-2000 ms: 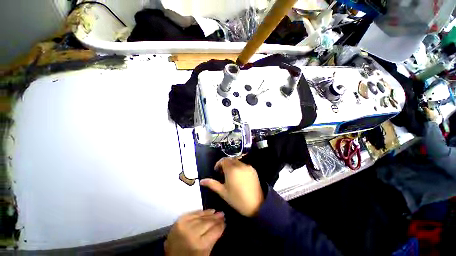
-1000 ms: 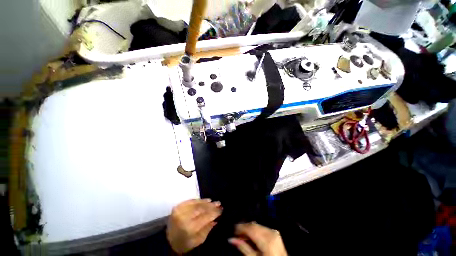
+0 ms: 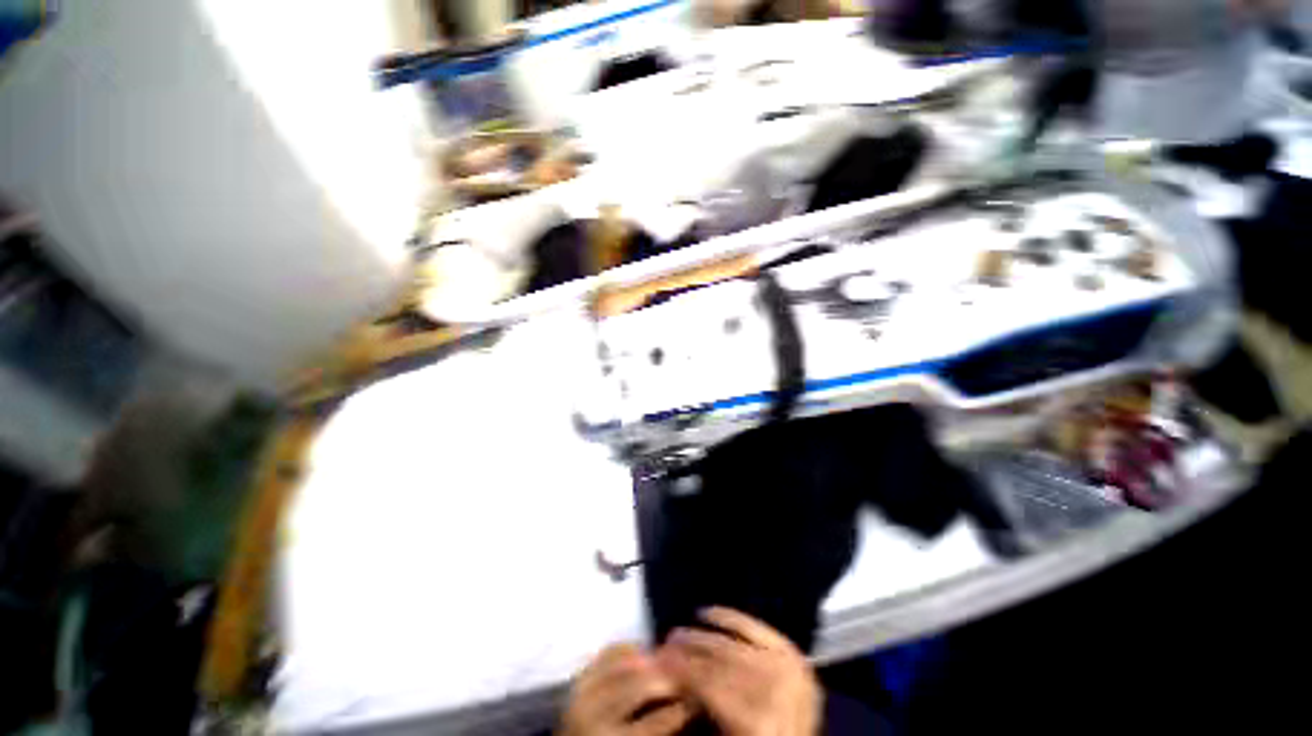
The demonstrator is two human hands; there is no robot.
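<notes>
The frame is blurred. A black garment piece (image 3: pixel 777 503) lies on the white table under the arm of the sewing machine (image 3: pixel 892 324) and reaches to the table's front edge. My left hand (image 3: pixel 622 693) and my right hand (image 3: pixel 745 676) are close together at its front end, cut off by the bottom of the picture. The fingers of both hands are bent onto the cloth edge and seem to pinch it. The needle area is too blurred to make out. A black band (image 3: pixel 786 345) hangs across the machine arm.
The white table (image 3: pixel 461 546) has a worn brown edge at left. Red-handled scissors (image 3: pixel 1137 453) and a clear plastic bag (image 3: pixel 1050 496) lie right of the cloth. A small brown part (image 3: pixel 616 568) is left of the cloth. Another blue-striped machine (image 3: pixel 604 43) stands behind.
The view has turned and shows more behind and left of the table. My right hand moved from the machine toward my lap, then in beside my left hand at the cloth edge.
</notes>
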